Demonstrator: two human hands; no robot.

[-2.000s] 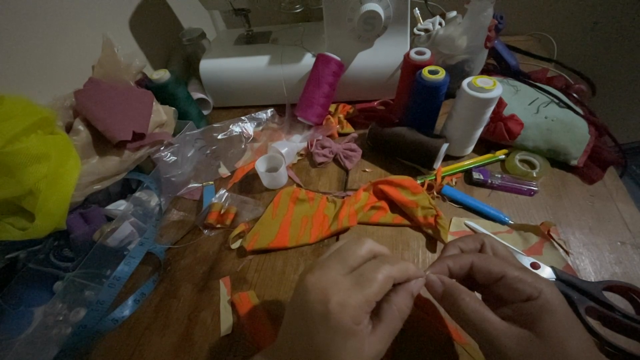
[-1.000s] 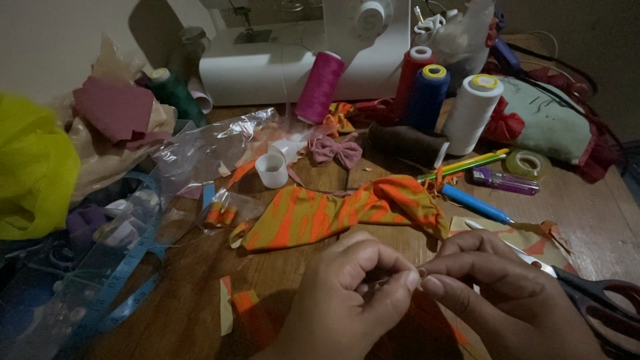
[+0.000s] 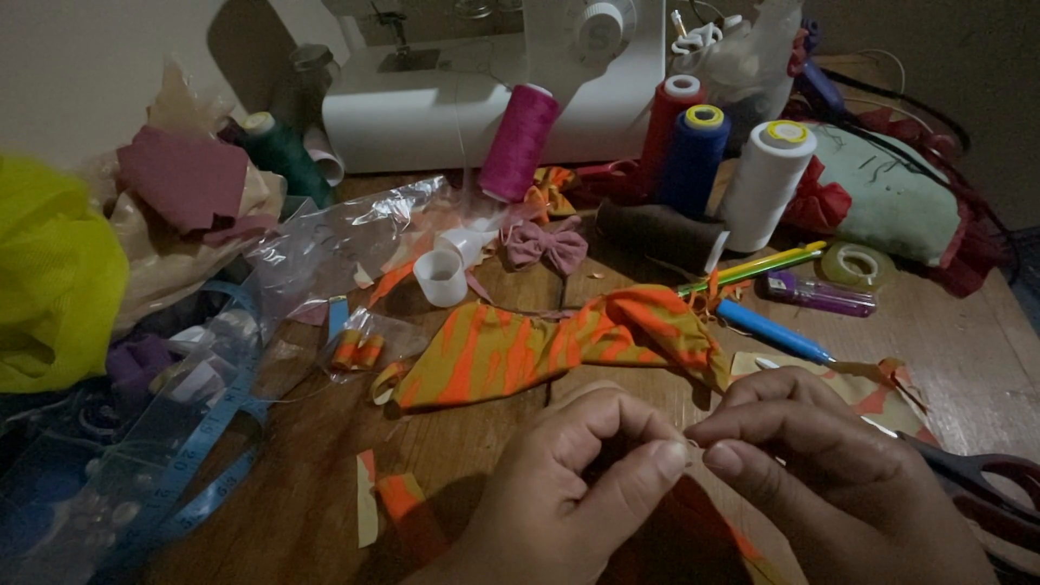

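Observation:
My left hand (image 3: 593,479) and my right hand (image 3: 821,471) meet fingertip to fingertip at the lower right centre. Thumb and forefinger of each pinch a tiny thing between them, too small to name. Just beyond them a gathered orange and mustard patterned fabric piece (image 3: 520,349) lies on the wooden table. Under and between the hands, partly hidden, is more orange fabric (image 3: 743,546). Scissors with dark handles (image 3: 967,479) lie beside my right hand, their blades partly covered by it. Orange and tan fabric strips (image 3: 400,496) rest left of my left hand.
A white sewing machine (image 3: 422,122) stands at the back. Thread cones, including magenta (image 3: 518,142), blue (image 3: 695,158) and white (image 3: 768,187), stand before it. A blue pen (image 3: 772,329), a purple lighter (image 3: 821,294) and a tape roll (image 3: 857,266) lie right. A blue measuring tape (image 3: 203,439) lies left.
The fingers of both hands have shifted slightly around the tiny thing, and my right fingertips are now a little apart from my left ones. The objects on the table have stayed in place.

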